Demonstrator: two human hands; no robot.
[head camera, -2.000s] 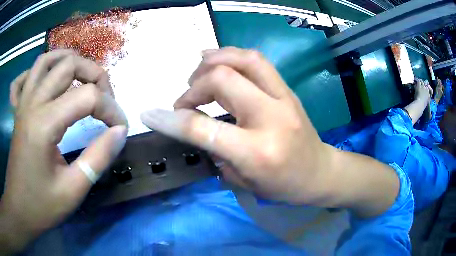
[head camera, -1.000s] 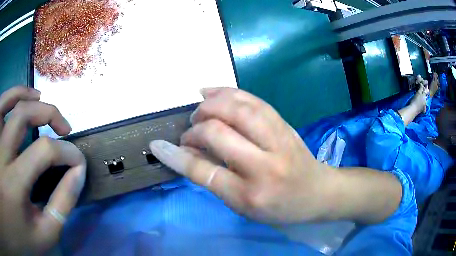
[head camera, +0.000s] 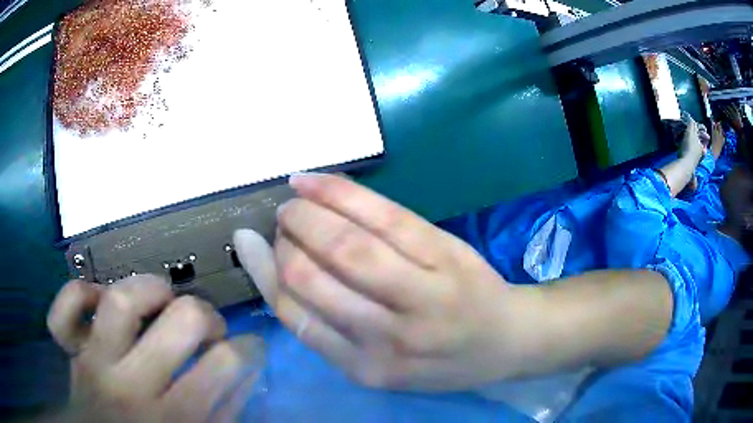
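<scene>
The dark grey-brown loading fixture (head camera: 198, 216) lies along the near edge of the white work plate (head camera: 248, 99), with engraved text, a bright screw at its left end and black nests with shiny points. Tiny copper parts (head camera: 111, 58) are heaped at the plate's far left. My right hand (head camera: 388, 289) covers the fixture's right part, its pale-cotted thumb beside a nest; whether it holds a tiny part is hidden. My left hand (head camera: 149, 347) is blurred, with curled fingers at the fixture's near left edge; its grip on the fixture cannot be made out.
A glossy green bench (head camera: 471, 116) surrounds the plate. A grey metal rail (head camera: 644, 29) crosses the upper right. Along the right side are a person's blue sleeve (head camera: 644, 215), other hands and another white plate (head camera: 663, 91). A whitish translucent item (head camera: 546, 248) lies on blue cloth.
My left hand has moved right and down from beside the plate to the fixture's near edge, its fingers more curled. The fixture's left end now shows. My right hand has shifted slightly left.
</scene>
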